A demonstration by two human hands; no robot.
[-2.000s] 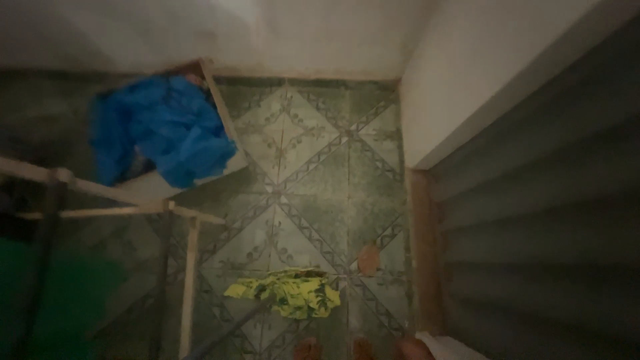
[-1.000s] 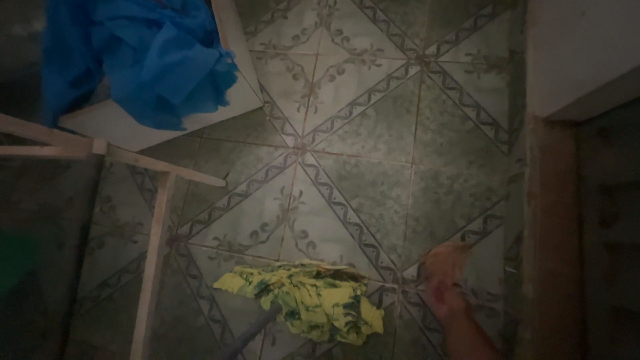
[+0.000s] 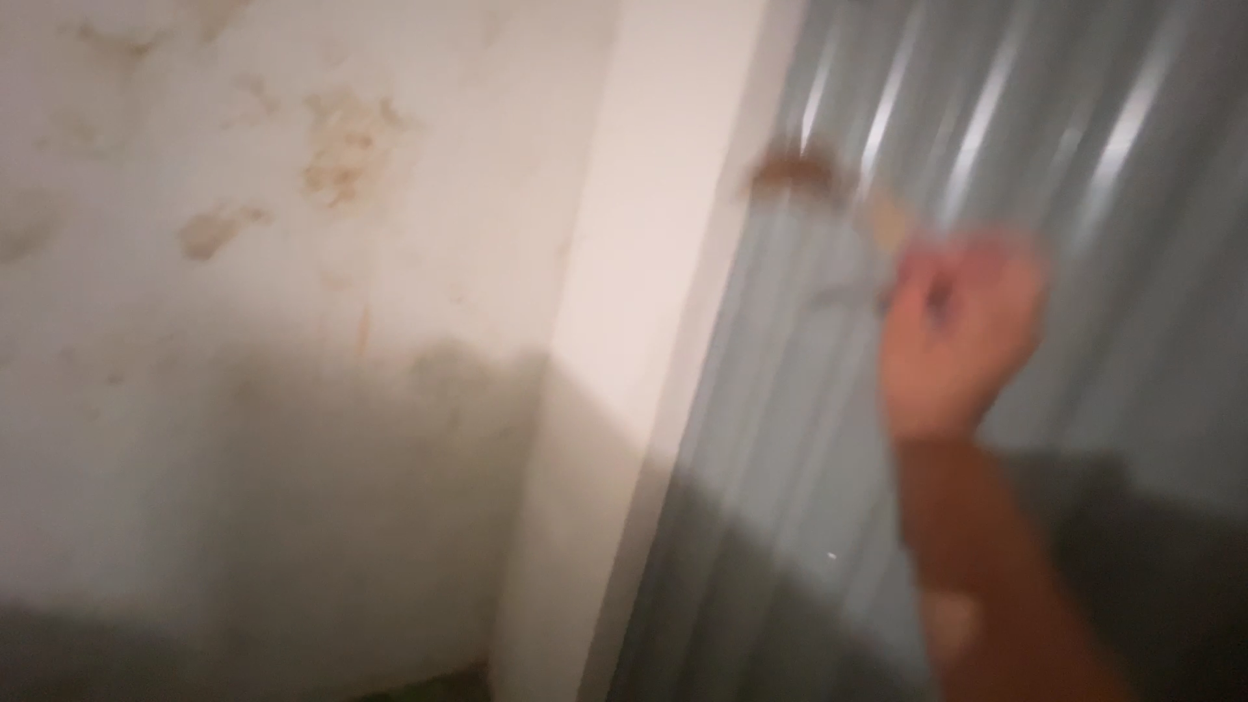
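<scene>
Raised at the right of the head view, my right hand (image 3: 960,327) is closed around something blurred, with a pale, handle-like part (image 3: 885,219) showing at its upper left. Just beyond that part is a brown, blurred piece (image 3: 795,175) near the edge of the corrugated metal sheet (image 3: 780,390); whether it is joined to the pale part or touches the sheet, I cannot tell. My left hand is out of view.
A stained, pale wall (image 3: 341,273) fills the left side. A white wall edge or pillar (image 3: 624,224) stands between it and the corrugated metal. A small piece of green floor (image 3: 429,685) shows at the bottom.
The view has swung up from the tiled floor to the wall and metal sheet. My right hand is now raised in view; the yellow cloth and blue sheet are out of view.
</scene>
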